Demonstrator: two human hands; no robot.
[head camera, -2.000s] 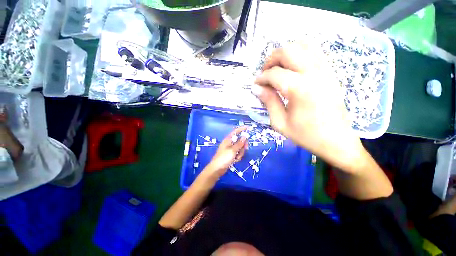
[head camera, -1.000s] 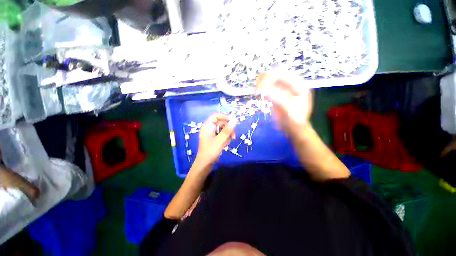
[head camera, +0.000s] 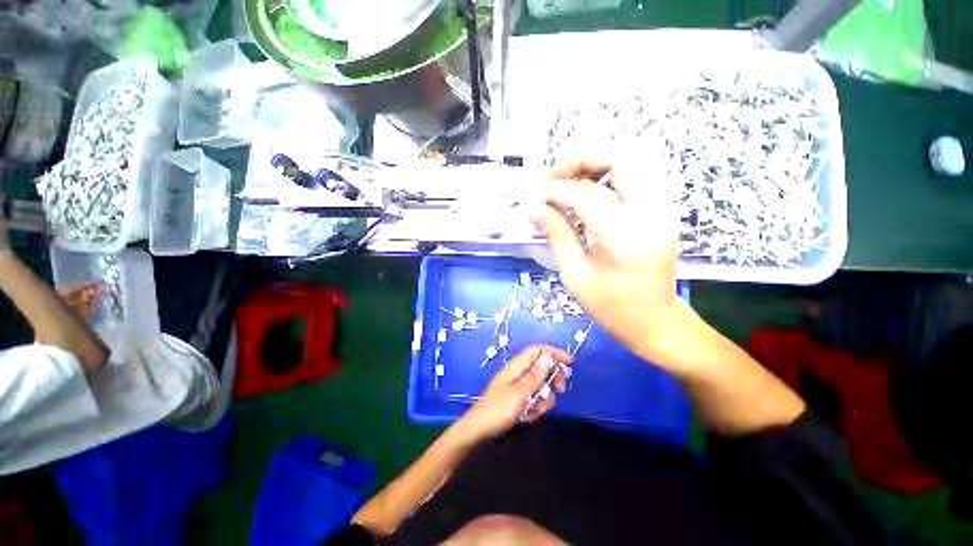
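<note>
My left hand (head camera: 523, 390) is over the front of the blue tray (head camera: 629, 379), fingers curled round several white-headed pin parts; their heads and stems show at the fingers. More pin parts (head camera: 549, 303) lie loose in the tray, mostly at its back. My right hand (head camera: 613, 240) is at the bench edge, thumb and fingertips close together at the right end of the bright metal fixture (head camera: 459, 192). Glare there hides whether it holds a part. The large clear bin (head camera: 834, 160), full of white and silvery parts, is behind and right of my right hand.
A steel bowl feeder (head camera: 411, 91) stands behind the fixture. Black cylinders (head camera: 315, 176), clear boxes (head camera: 190, 203) and another parts bin (head camera: 101, 160) are left. Red stools (head camera: 286, 339) flank the tray. Another person's arm (head camera: 53, 309) is at far left. A round white item (head camera: 945, 156) lies right.
My right hand has moved from above the tray to the fixture's right end. My left hand has moved towards me, to the tray's front. The view has shifted, showing the bowl feeder again.
</note>
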